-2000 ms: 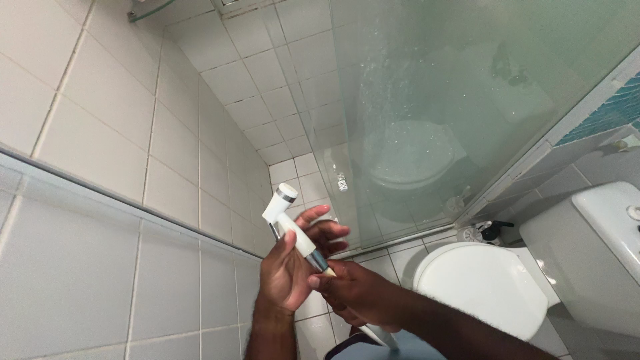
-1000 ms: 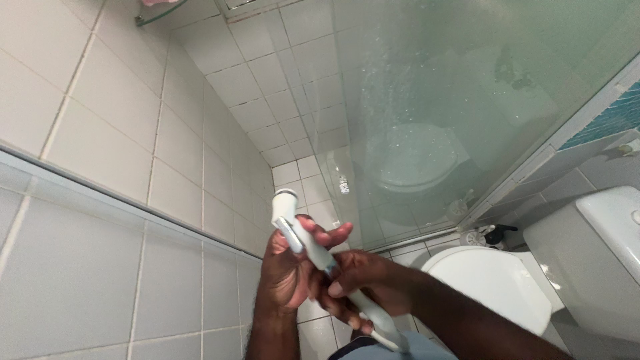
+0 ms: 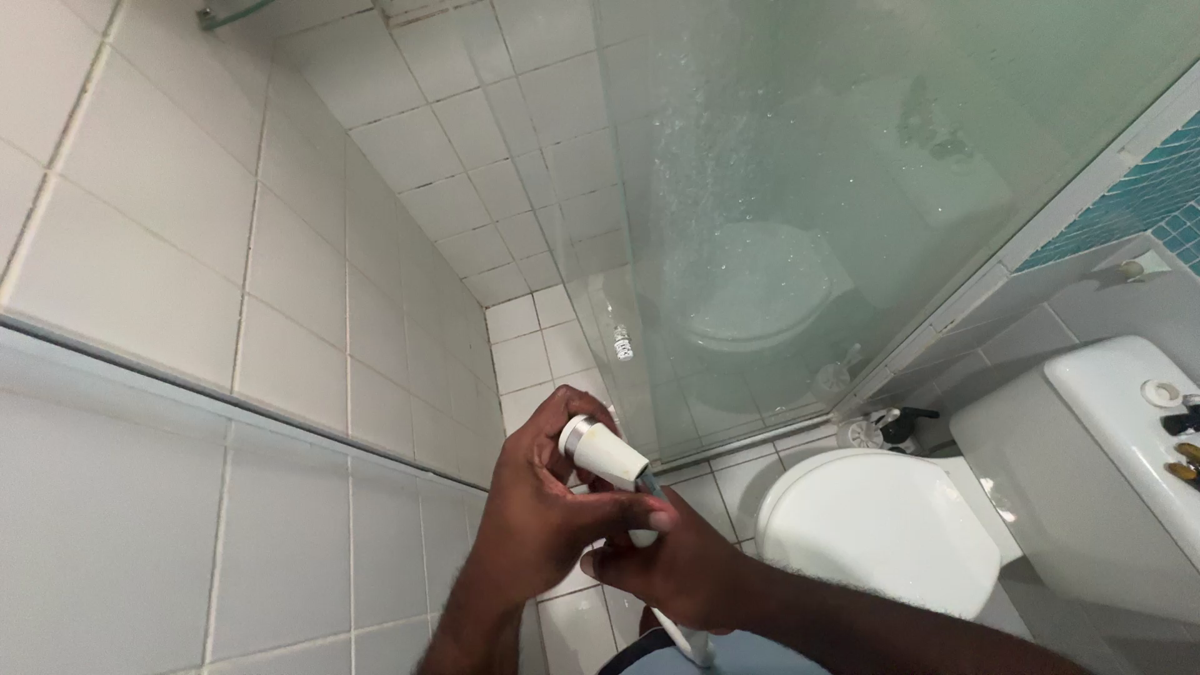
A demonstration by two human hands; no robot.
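Observation:
A white handheld bidet sprayer (image 3: 605,452) with a metal ring near the end of its head is between my two hands, low in the middle of the view. My left hand (image 3: 548,506) wraps round the head, fingers behind it and thumb across the lower side. Just below and to the right, my right hand (image 3: 670,567) closes on the handle, most of which the fingers hide. A white hose (image 3: 686,637) runs down from under my right hand toward the bottom edge.
A glass shower panel (image 3: 797,187) with water drops stands ahead. The closed toilet (image 3: 881,534) and its cistern (image 3: 1106,469) are at right, with small items on the cistern lid. Beside the toilet, by the wall, is a black object (image 3: 905,424). Tiled wall (image 3: 159,225) lies left.
The sprayer has turned in my hands, so its head now points up and left with the ring side toward the camera. My left hand has shifted from the handle up round the head.

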